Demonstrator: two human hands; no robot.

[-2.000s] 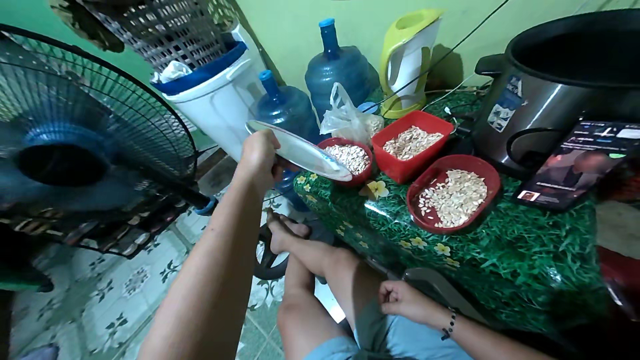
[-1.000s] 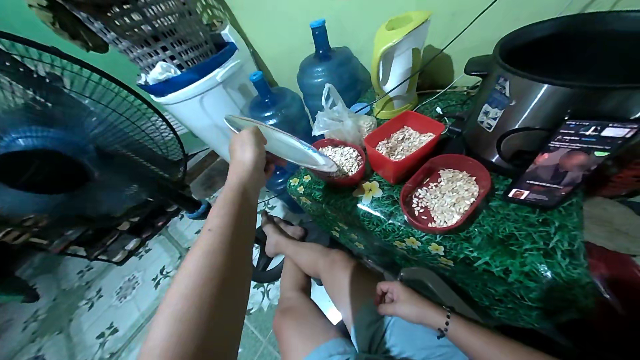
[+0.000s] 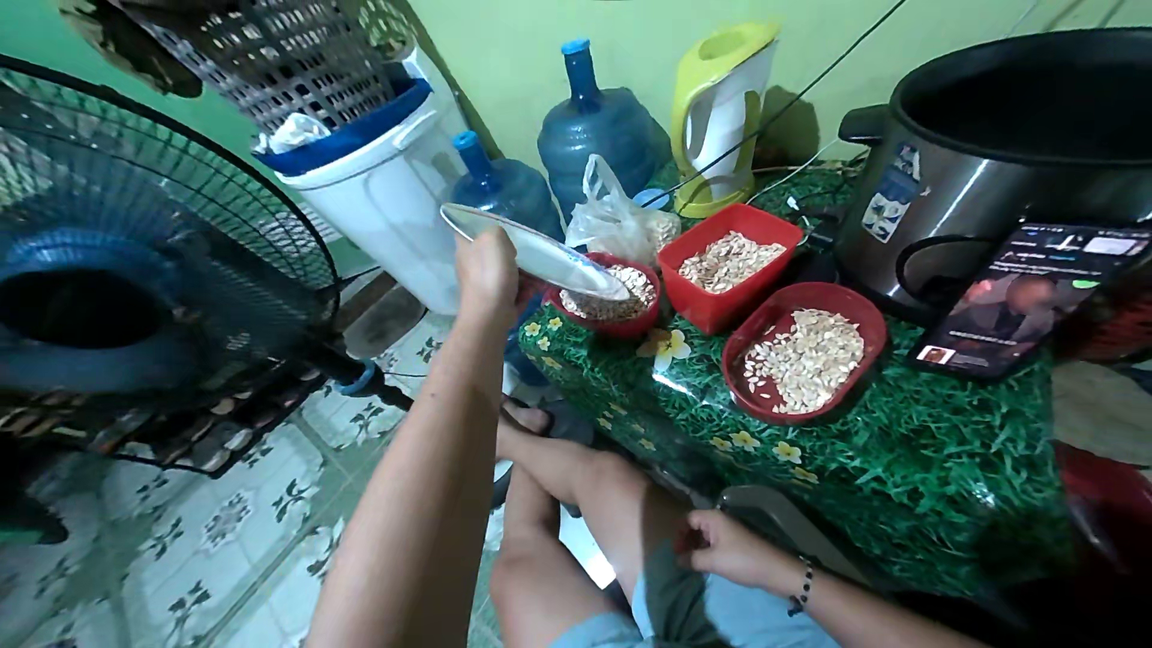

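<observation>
My left hand grips the near left end of a pale plate, which tilts so that its far edge rests low over a round red bowl of pale flat pieces, perhaps seeds. To the right stand a square red container and an oval red dish, both with similar pieces in them. My right hand lies on my thigh with its fingers curled; whether it holds anything is hidden. A knotted clear plastic bag sits behind the round bowl.
A large pot-like cooker stands at the back right, with a lit phone leaning before it. Behind the containers are a yellow and white pitcher and blue water bottles. A fan and a white bucket stand on the left.
</observation>
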